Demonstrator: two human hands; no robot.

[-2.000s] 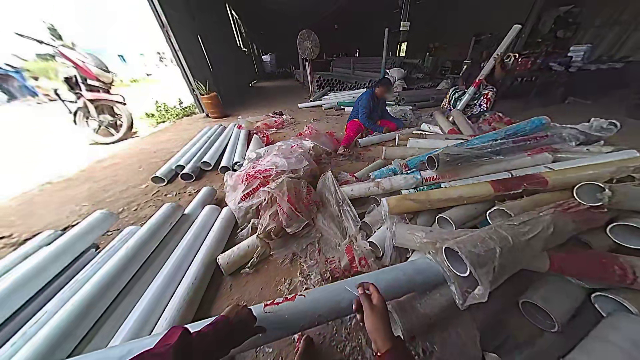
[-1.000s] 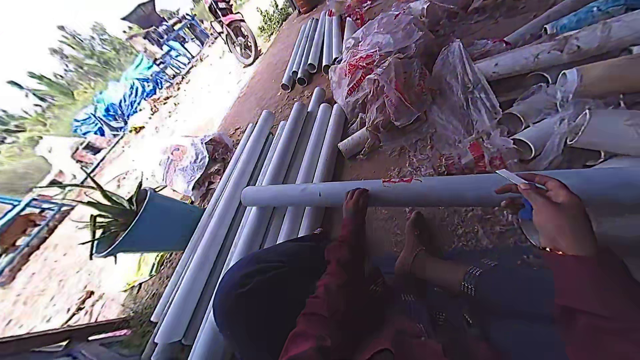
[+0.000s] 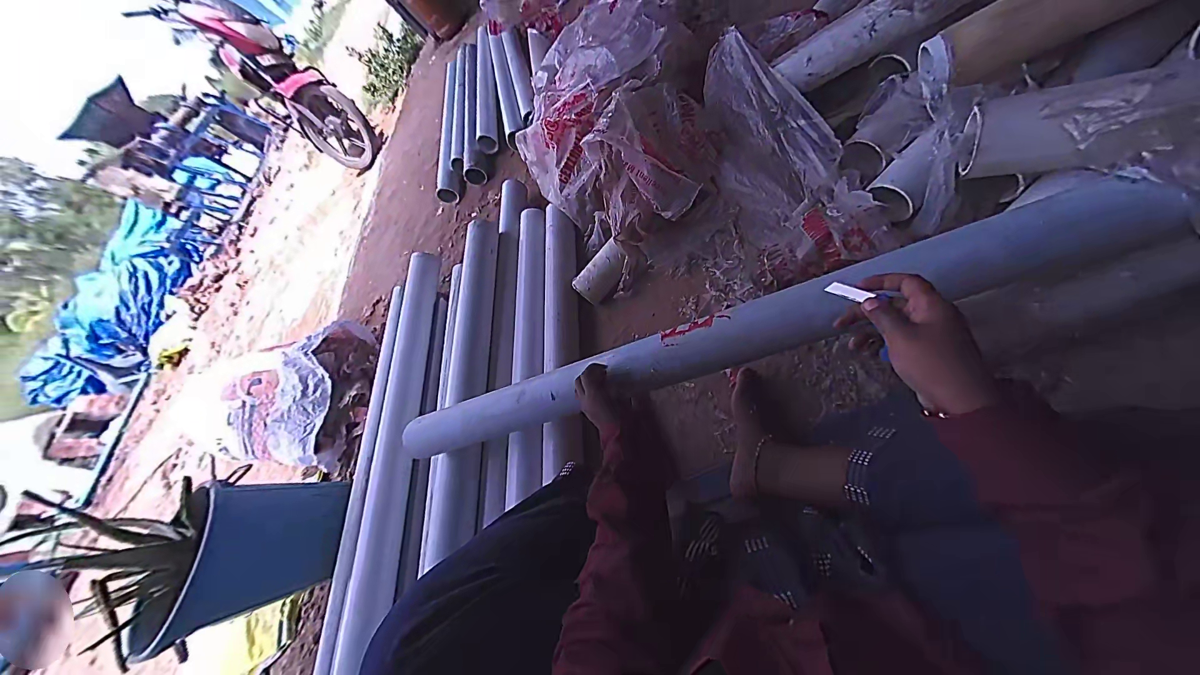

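Observation:
A long grey plastic pipe [image 3: 750,328] lies slantwise across my lap area, its near-left end over a row of other pipes. My left hand [image 3: 597,394] grips its lower side toward that end. Red film or print sticks to the pipe between my hands. In my right hand [image 3: 914,328], beside the pipe's right part, is a small blade [image 3: 848,292] with a flat, pale face, pinched between thumb and fingers; something blue shows below the fingers. Whether the blade touches the pipe cannot be told.
Grey pipes [image 3: 466,375] lie in a row at left, with a shorter bundle [image 3: 486,103] beyond. Crumpled plastic wrapping [image 3: 619,122] and a short pipe piece [image 3: 600,272] lie ahead. Wrapped pipes [image 3: 1078,122] are heaped at right. A potted plant's blue pot [image 3: 253,553] and a motorcycle [image 3: 309,94] are at left.
The view has swung left and tilted strongly. Since one second ago, the pipe has gone from nearly level to slanting in view. Both hands stay at the pipe, the blade still in my right hand.

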